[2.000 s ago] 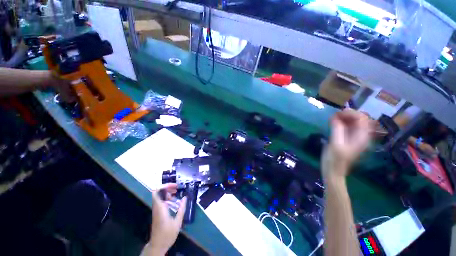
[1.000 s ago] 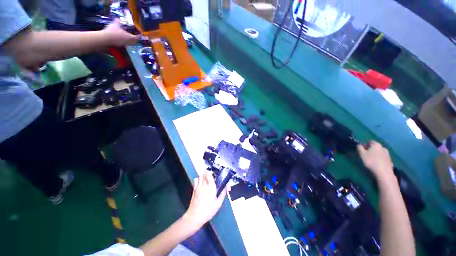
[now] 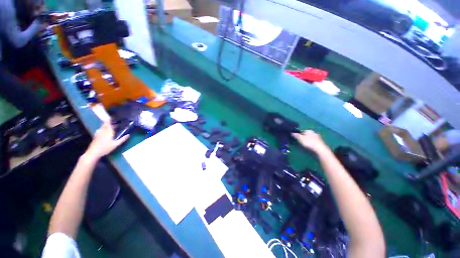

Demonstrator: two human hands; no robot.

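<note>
A black handheld unit [image 3: 135,117] with a pale label is near the foot of the orange stand [image 3: 113,83]. My left hand [image 3: 105,140] is at its handle, and the fingers are partly hidden and blurred. My right hand [image 3: 308,140] is at the back of the bench with its fingers on the end of another black unit [image 3: 279,124]. White sheets [image 3: 166,171] lie in front, with a dark flat pad [image 3: 218,208] on them. Small black parts [image 3: 218,135] are scattered behind the sheets.
Clustered black units [image 3: 262,160] with blue-tipped ends lie right of the sheets. A large black housing [image 3: 91,33] is on the orange stand. Plastic bags [image 3: 174,92] lie beside it. A crate of units [image 3: 38,138] is at left. Other people's arms show at far left and right.
My left hand has moved the black unit off the white sheets, leftward toward the orange stand. My right hand has stayed at the unit at the back. The view has turned.
</note>
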